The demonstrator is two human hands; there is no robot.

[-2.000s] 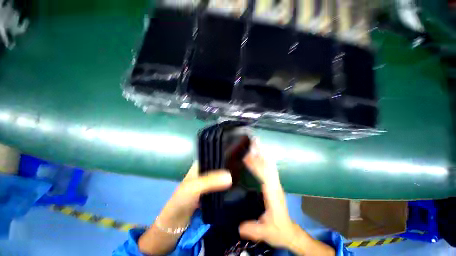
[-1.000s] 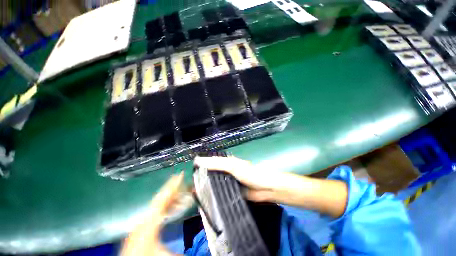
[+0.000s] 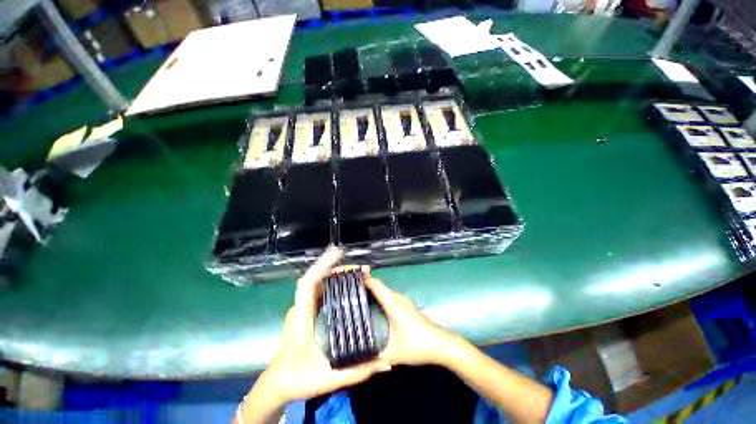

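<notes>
A stack of several phone screens [image 3: 348, 319] stands on edge between my two hands, just in front of the bench edge, long thin edges facing up. My left hand [image 3: 302, 348] holds the stack from the left, thumb side at its far end. My right hand [image 3: 410, 331] holds it from the right. Both hands are bare. Beyond them lies a stack of clear blister trays [image 3: 365, 244] with glinting edges. Its far row shows cream panels [image 3: 359, 132] with dark strips; its near row is plain black.
Another tray [image 3: 414, 62] lies behind. A large white board [image 3: 220, 62] is at far left, a white cut-out sheet [image 3: 530, 60] at far right. A neighbouring tray stack [image 3: 719, 161] is right, whitish scraps [image 3: 29, 203] left. A cardboard box [image 3: 617, 356] is below the bench edge.
The stack has turned from slanted to upright between both hands. My left hand, apart and blurred a second ago, now grips it. The view has shifted, so the trays appear further right and whole.
</notes>
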